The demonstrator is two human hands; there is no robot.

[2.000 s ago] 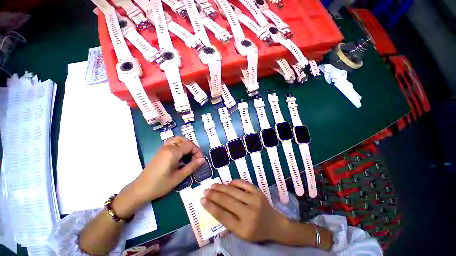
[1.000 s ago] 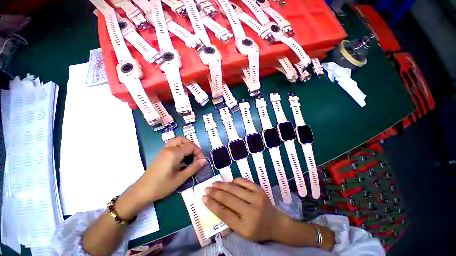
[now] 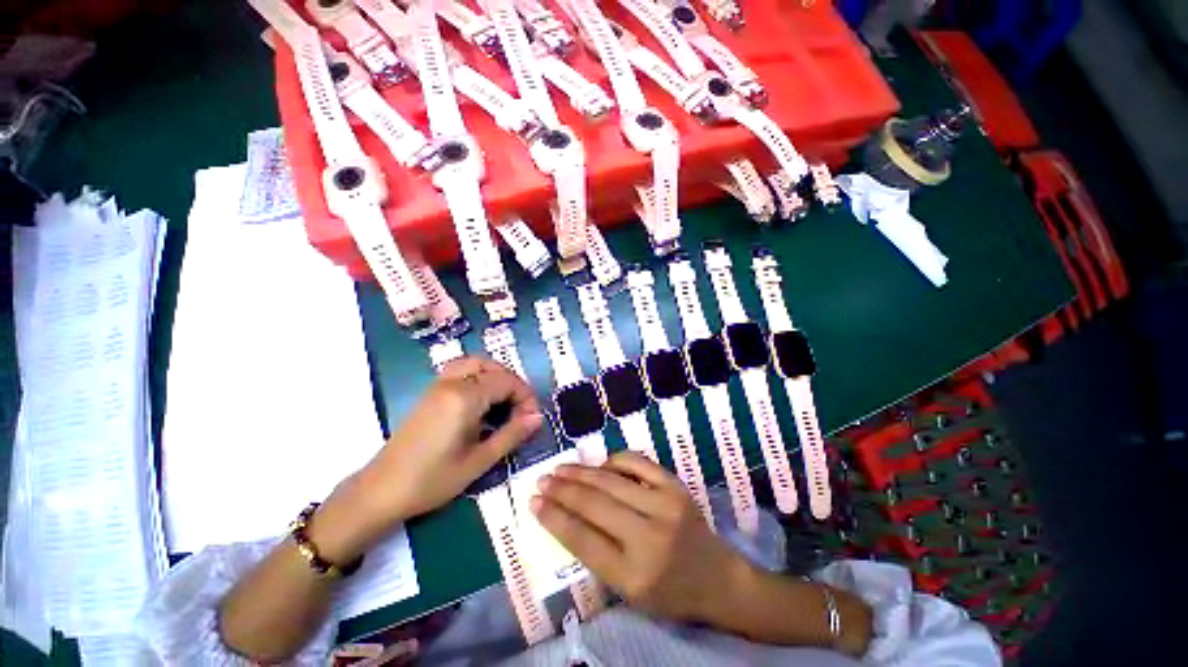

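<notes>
Smartwatches with pale pink straps lie upright in a row; several have bare black faces (image 3: 666, 374). A watch with a grey-blue lined face (image 3: 533, 443) lies at the row's left, beside my left hand. My left hand (image 3: 447, 437) has its thumb and index finger together at this face's upper left corner; whether they pinch a film is too small to tell. My right hand (image 3: 635, 528) holds a white to cream film stack or backing card (image 3: 552, 537) flat over the straps just below that face.
A red tray (image 3: 834, 78) behind the row bears heaped pink watches (image 3: 558, 149). White paper sheets (image 3: 261, 378) lie at left. White scraps (image 3: 895, 228) and a bottle in a yellowish ring (image 3: 916, 154) are at right. Floor trays (image 3: 958, 482) show at lower right.
The view has shifted slightly, so the tray and papers sit a little further right. Both hands stay at nearly the same place on the watches. The card's lower end looks turned slightly.
</notes>
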